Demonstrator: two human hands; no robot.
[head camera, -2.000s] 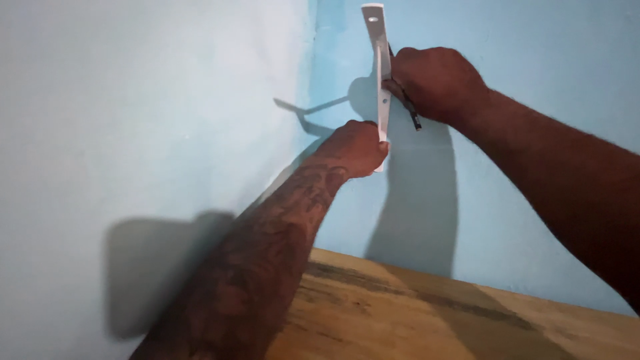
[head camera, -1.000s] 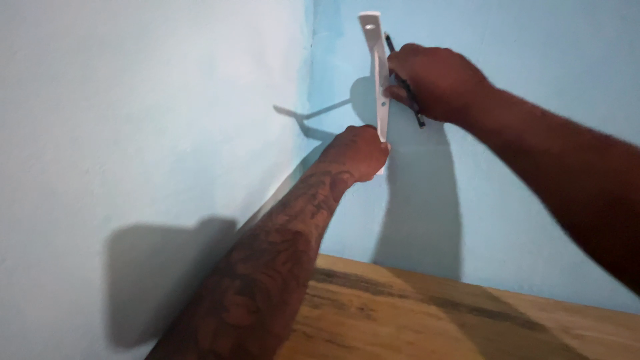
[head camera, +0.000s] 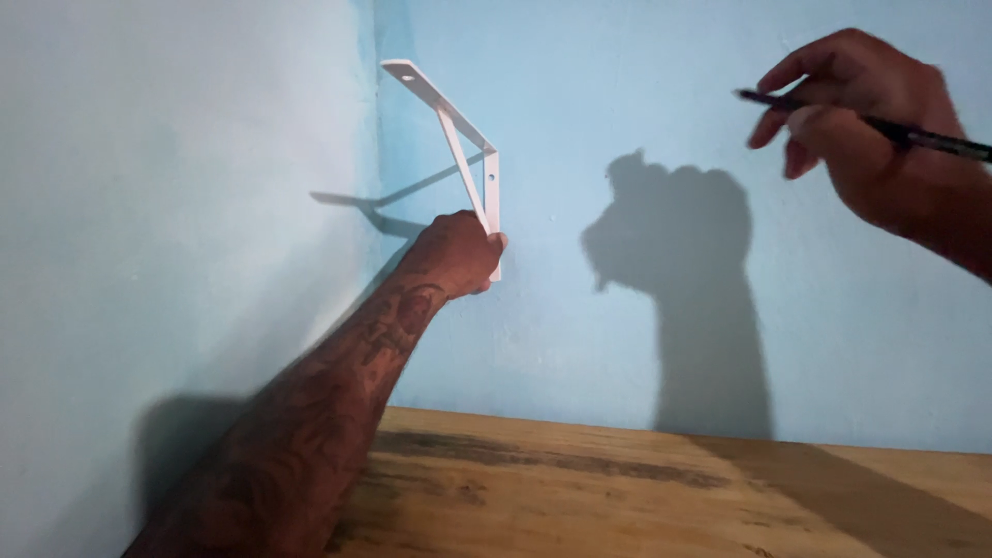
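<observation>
A white metal shelf bracket (head camera: 491, 194) with a diagonal brace stands against the blue wall near the corner. Its upright arm lies along the wall, its other arm juts out from the top, and a hole shows in each. My left hand (head camera: 457, 252) grips the lower end of the upright arm. At the upper right, my right hand (head camera: 868, 124) holds a dark, slim pencil or pen (head camera: 891, 130) between thumb and fingers, its tip pointing left. The right hand is well apart from the bracket.
Below the bracket, a wooden board (head camera: 542, 480) with dark streaks runs along the foot of the blue wall (head camera: 542, 349). A pale wall (head camera: 155, 194) meets it in a corner at the left. Shadows of both arms and the bracket fall on the surfaces.
My right hand has moved away from the bracket to the right, still with the pencil or pen. My left hand has stayed on the bracket's lower end.
</observation>
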